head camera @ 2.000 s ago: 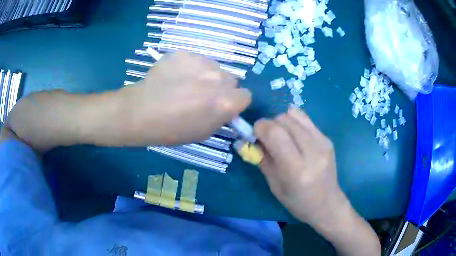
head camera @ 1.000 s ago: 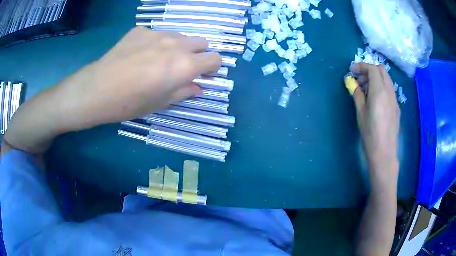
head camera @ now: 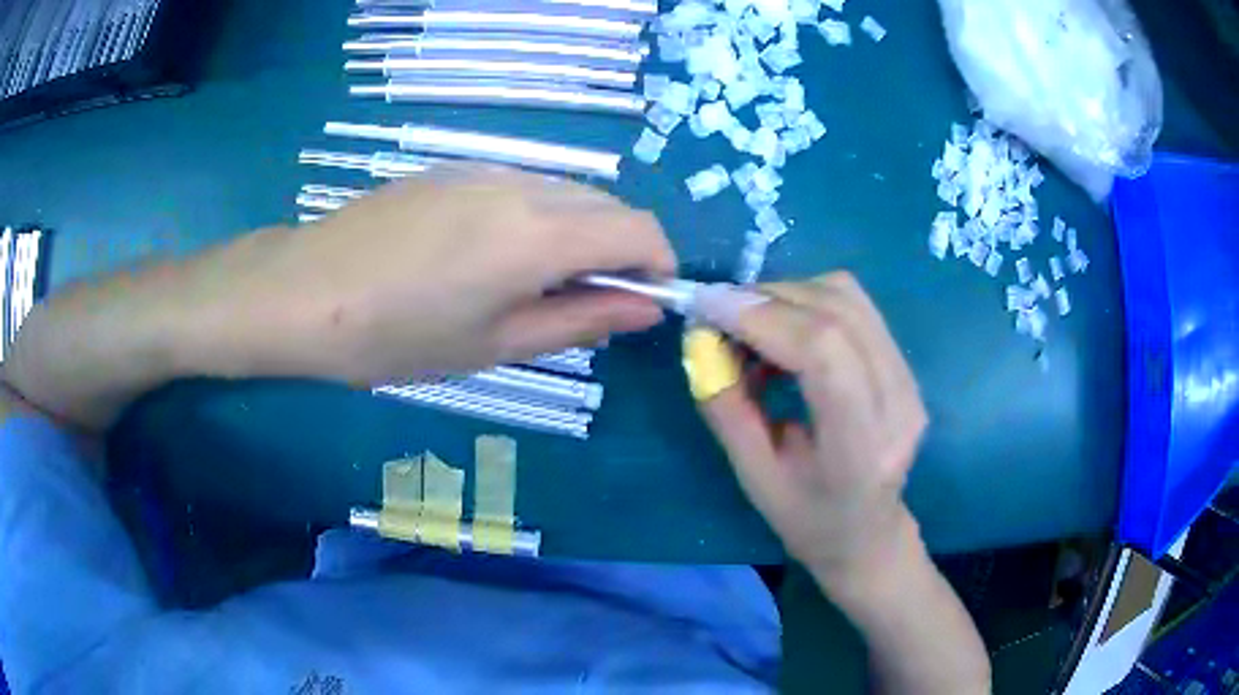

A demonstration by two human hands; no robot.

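Observation:
My left hand (head camera: 476, 278) is shut on a slim silver metal tube (head camera: 632, 284) above the row of tubes. My right hand (head camera: 829, 394), with a yellow finger covering (head camera: 709, 364), pinches a whitish translucent piece (head camera: 720, 304) at the tube's right end. The fingers hide part of the piece, so how far it is on cannot be told. The row of silver tubes (head camera: 503, 71) lies on the dark green bench top, partly under my left hand and forearm. Small translucent caps lie in a larger pile (head camera: 734, 82) and a smaller pile (head camera: 985, 190).
A crumpled clear bag (head camera: 1060, 82) lies beyond the smaller pile. A blue bin (head camera: 1179, 353) is at the right edge. A short tube (head camera: 510, 539) is taped at the near bench edge. A dark tray of rods (head camera: 82, 54) is at the upper left, more rods (head camera: 19, 278) at the far left.
My right hand has come back from the smaller cap pile to my left hand, with a whitish piece in its fingers. My left hand has moved slightly right and down and now shows a tube in its grip.

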